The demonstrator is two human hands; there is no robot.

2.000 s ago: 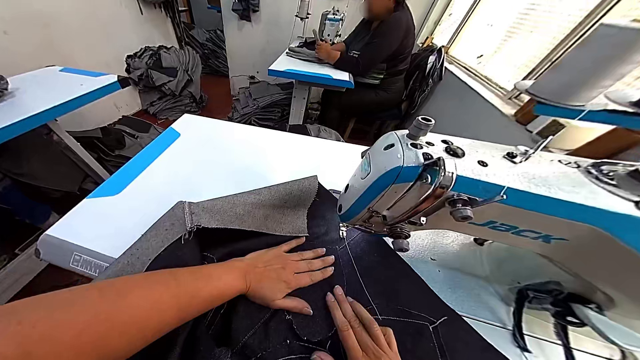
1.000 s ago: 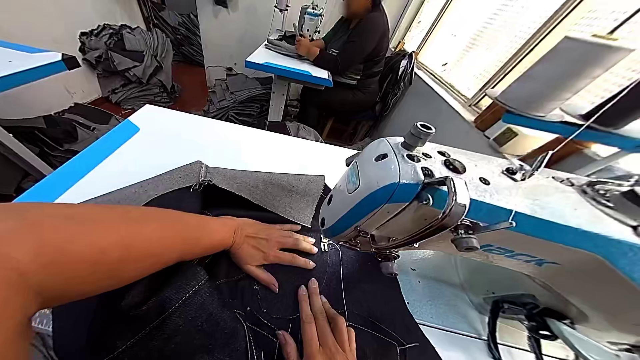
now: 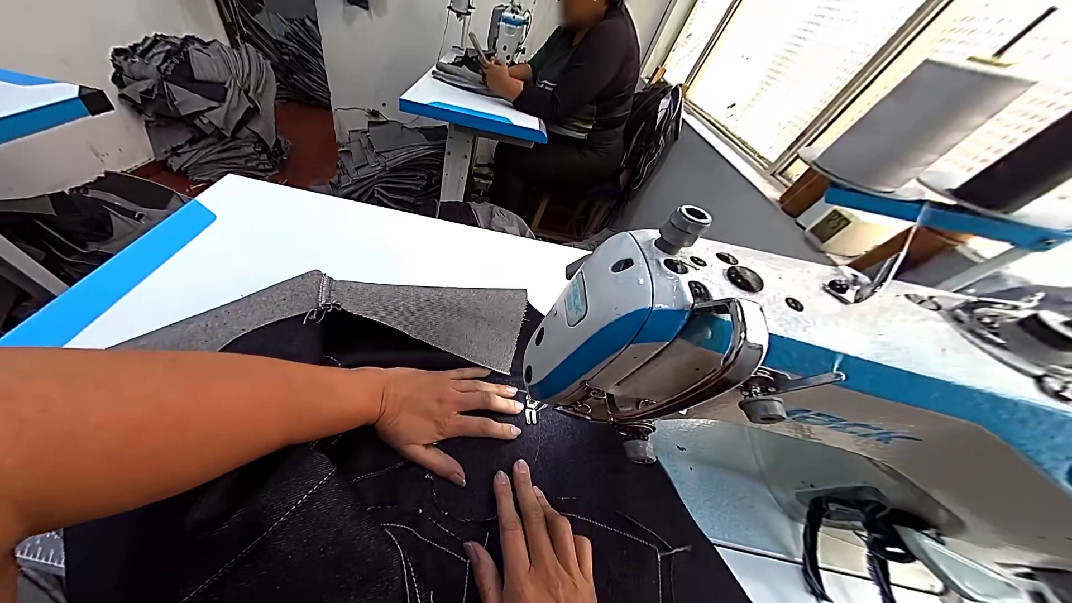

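Dark denim fabric (image 3: 285,519) with light stitching lies under the presser foot (image 3: 531,410) of a white and blue Jack sewing machine (image 3: 636,327). My left hand (image 3: 444,410) rests flat on the denim, fingers spread, its fingertips just left of the presser foot. Nearer to me, my right hand (image 3: 536,544) presses on the cloth with its fingers pointing toward the foot. A grey strip, the lighter face of the denim (image 3: 435,314), is turned up behind my left hand and has a seam across it. The needle itself cannot be made out.
The white tabletop (image 3: 352,234) has a blue edge. Thread cones (image 3: 921,126) stand at the upper right. Behind, a person (image 3: 578,84) sits at another machine table (image 3: 477,109). Piles of grey garments (image 3: 201,100) lie by the wall. Black cords (image 3: 854,528) hang under the machine arm.
The view has shifted, mainly in the first second. Both hands stay on the denim beside the presser foot. The grey strip now lies with its right end closer to the machine head.
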